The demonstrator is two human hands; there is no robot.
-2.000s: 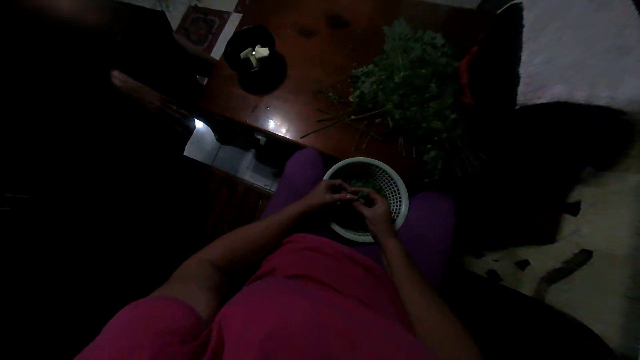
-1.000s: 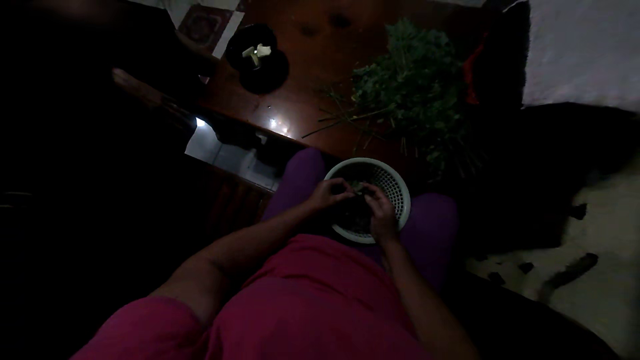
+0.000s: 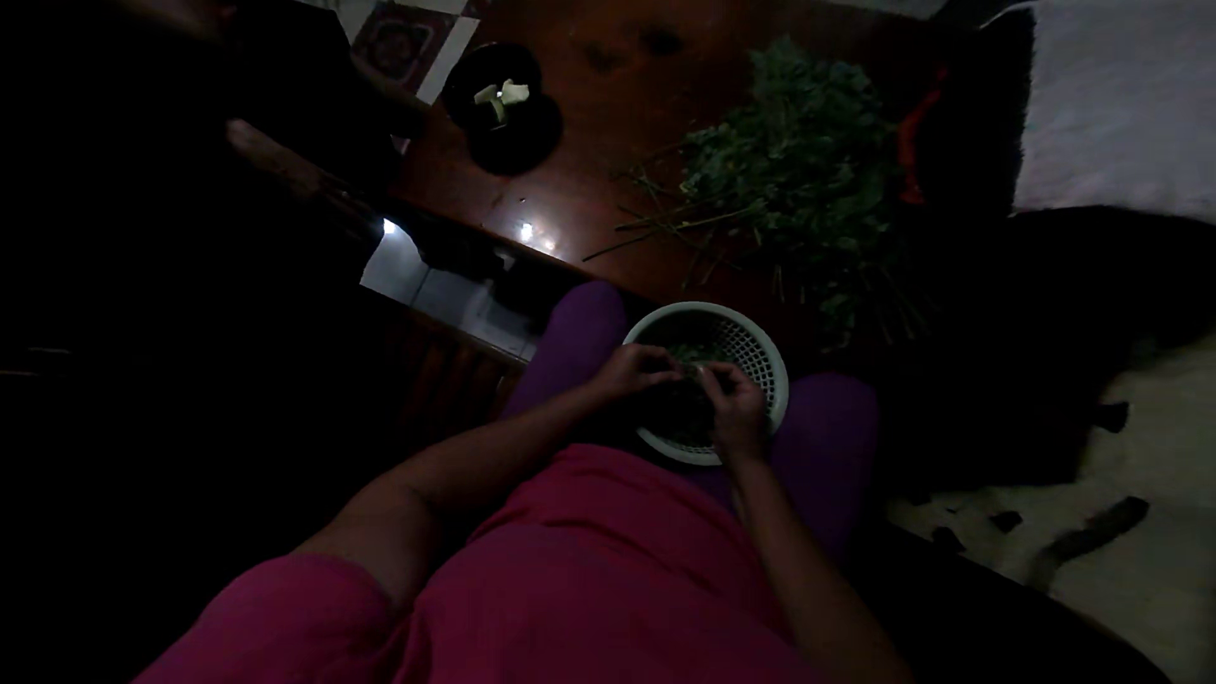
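Between my thighs sits a pale perforated plastic basket [image 3: 779, 380] with green leaves [image 3: 698, 353] inside. Over its left part is my left hand [image 3: 643, 370], thumb and fingers pinched around a small bit of greenery. My right hand [image 3: 733, 394] is at the basket's right side, its fingertips meeting the left ones and pinching the same bit. What exactly they hold is too small and dark to tell. Beyond the basket, a large heap of leafy green stems [image 3: 807, 161] lies on a glossy brown wooden table [image 3: 589, 114], its thin stalks pointing left.
A dark round dish [image 3: 494, 71] with pale pieces [image 3: 513, 92] stands at the table's back left. A red object [image 3: 912, 142] shows right of the greens. Part of another person, an arm [image 3: 285, 161], is dim at the left. Pale fabric [image 3: 1121, 104] lies at the upper right.
My hands stay over the basket, with small shifts of the fingers; the fingertips have come closer together than one second ago.
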